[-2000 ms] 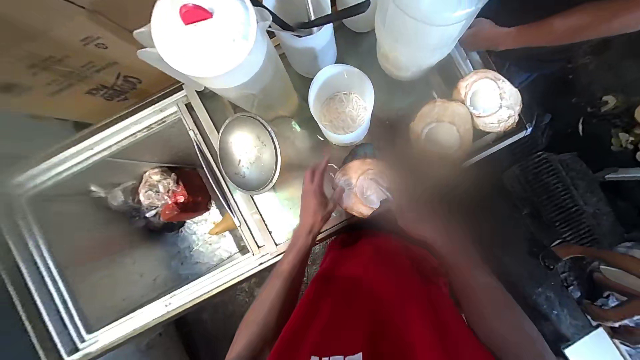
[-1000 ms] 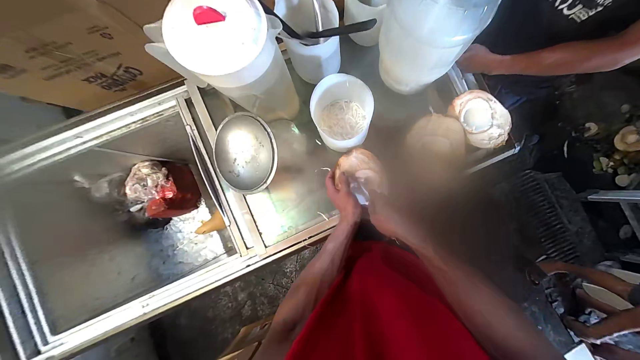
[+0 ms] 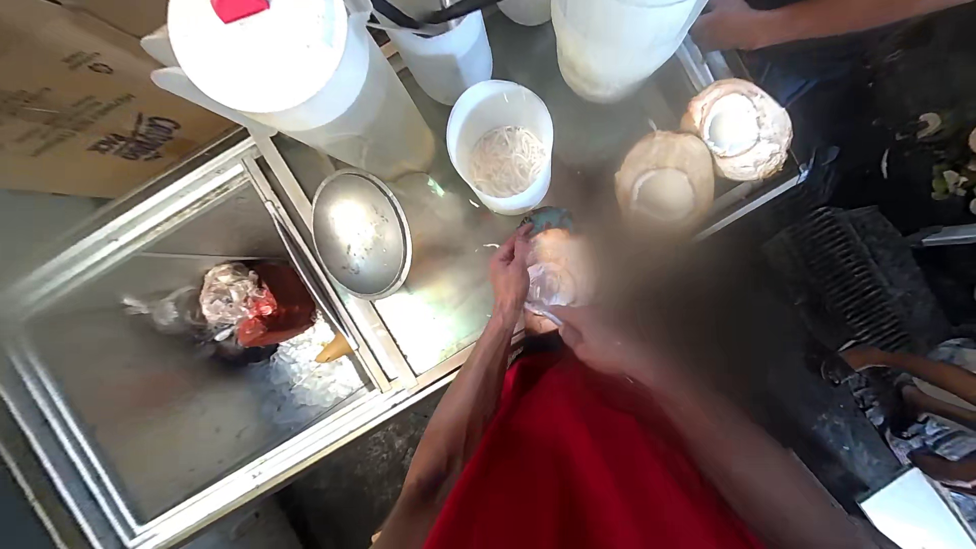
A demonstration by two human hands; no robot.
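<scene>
A trimmed coconut [image 3: 568,263] with an opening in its top stands at the counter's front edge, close against the red shirt. My left hand [image 3: 512,271] is at its left side, fingers bent near a blue-green item [image 3: 547,220] behind the coconut; its grip is unclear. My right hand [image 3: 591,335] is closed around a thin pale utensil [image 3: 543,311] that reaches to the opening. A white plastic cup [image 3: 500,145] holding pale shreds stands just beyond. Two more opened coconuts [image 3: 665,183] [image 3: 738,128] stand to the right. A blurred patch hides part of the right side.
Left of the coconut lies a metal bowl [image 3: 361,234]. Behind are a lidded white pitcher [image 3: 305,91], a container with utensils [image 3: 446,57] and a large translucent container [image 3: 610,46]. An open cooler [image 3: 84,389] holds ice and bags. A person's hand [image 3: 732,27] is at the far right corner.
My right hand has come back toward my body, at the coconut's near side. My left hand, earlier cupped at the coconut's near left, is now farther up its left side. The blue-green item shows again behind it.
</scene>
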